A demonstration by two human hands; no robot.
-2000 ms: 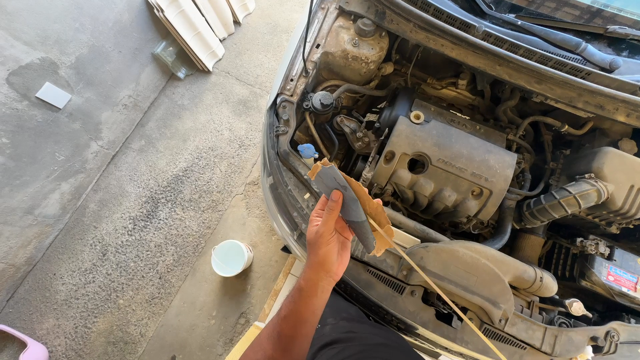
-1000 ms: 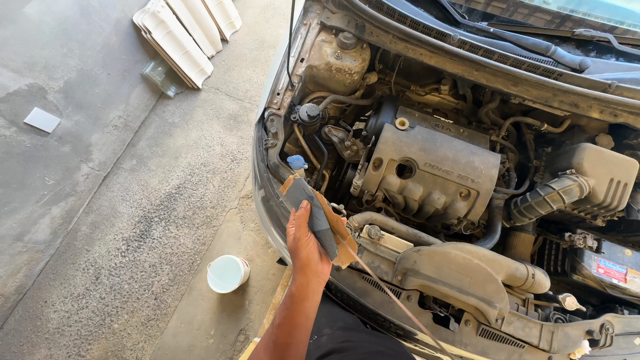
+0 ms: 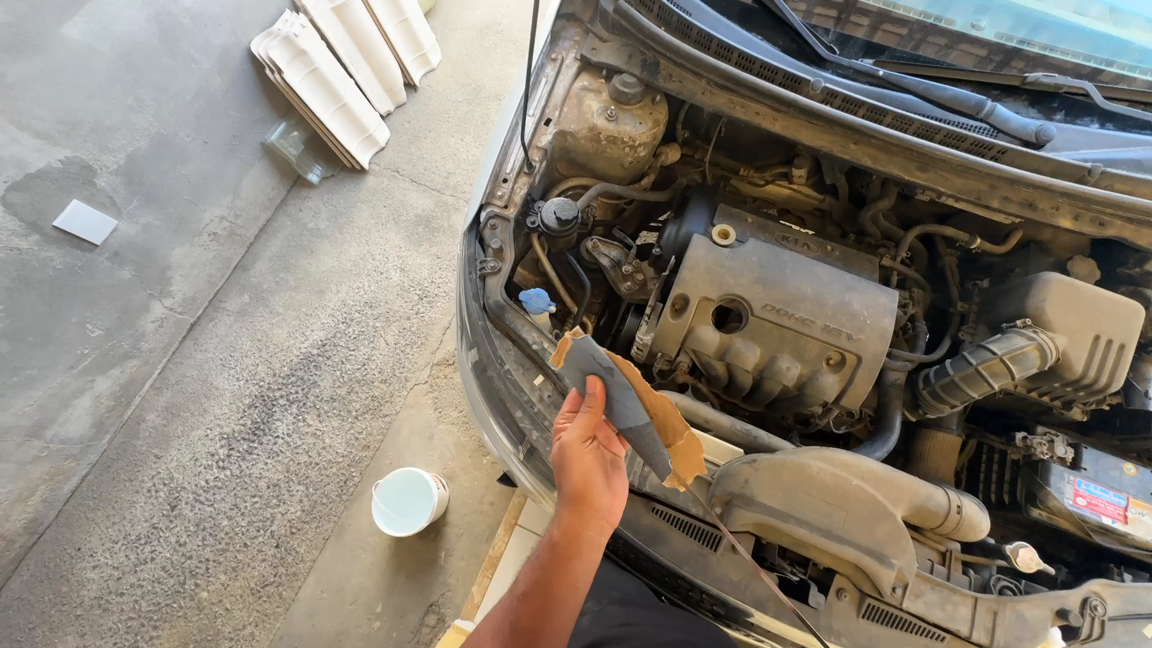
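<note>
My left hand [image 3: 589, 450] grips a folded piece of grey and brown cardboard [image 3: 630, 409], thumb on top, over the front edge of an open car engine bay. A long thin rod or strip [image 3: 756, 567], possibly a dipstick, runs from the cardboard's lower end toward the bottom right; its far end is out of frame. Behind the cardboard lies the grey plastic engine cover [image 3: 783, 315] with a round hole in it. A blue reservoir cap [image 3: 537, 301] is just above and left of the cardboard. My right hand is not in view.
A white bucket [image 3: 441, 504] stands on the concrete left of the car. White moulded panels [image 3: 324, 90] and a clear container [image 3: 301, 148] lie farther back, with a white square [image 3: 85, 222] at far left. A ribbed intake hose [image 3: 985, 369] and battery [image 3: 1093, 490] are at right.
Two seconds ago the thin rod overlapped the cardboard's face; now it shows only beyond the lower end. My left hand still holds the cardboard and has shifted slightly right since a second ago.
</note>
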